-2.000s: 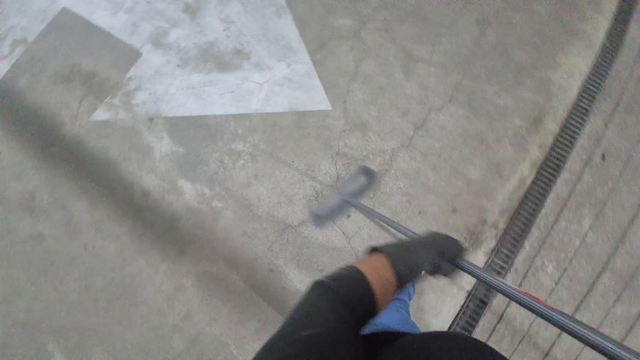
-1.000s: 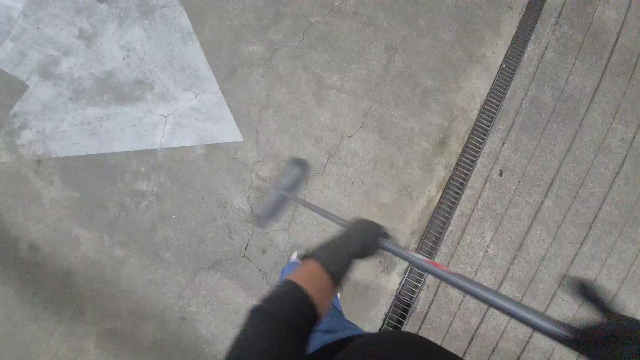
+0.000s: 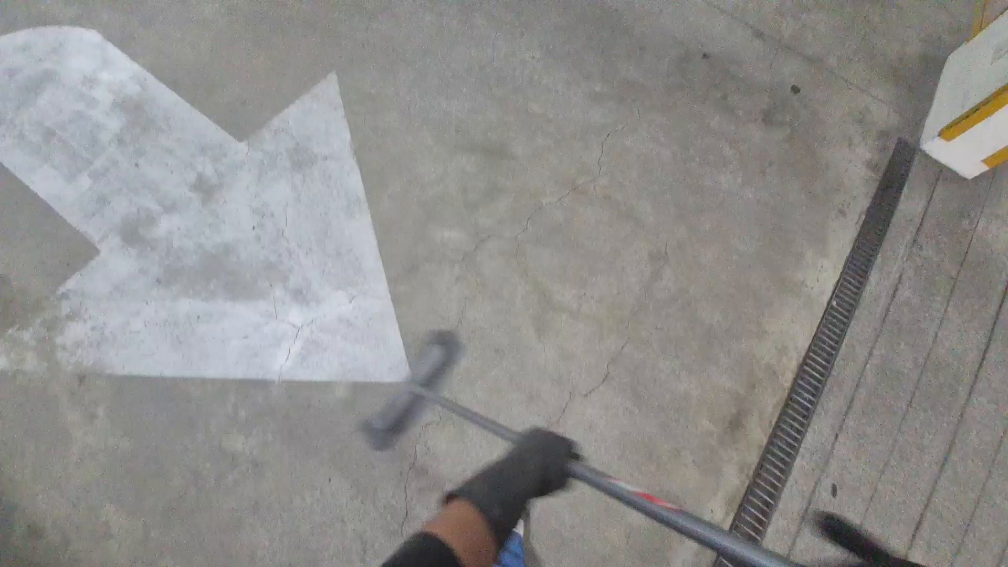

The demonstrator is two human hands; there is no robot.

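Observation:
My left hand (image 3: 524, 472), in a dark glove, is closed around the grey pole (image 3: 669, 516) of a long-handled floor tool. Its broad grey head (image 3: 413, 390) is blurred, so whether it is a brush or a mop cannot be told. This head lies over the concrete floor by the lower right corner of a white painted arrow (image 3: 244, 228). A red mark shows on the pole below my left hand. My right hand (image 3: 858, 539), dark-gloved, is mostly cut off at the lower right edge near the pole's lower end; one finger sticks out, and its grip is hidden.
A metal drain grate (image 3: 827, 339) runs diagonally along the right side. Beyond it lies grooved concrete (image 3: 906, 378). A white block with yellow stripes (image 3: 965, 110) stands at the upper right. Cracks cross the concrete floor (image 3: 630, 260).
The view has shifted, now showing more of the white arrow and the striped block. The tool head is now beside the arrow's corner; earlier it was farther from it. My left hand stays on the pole.

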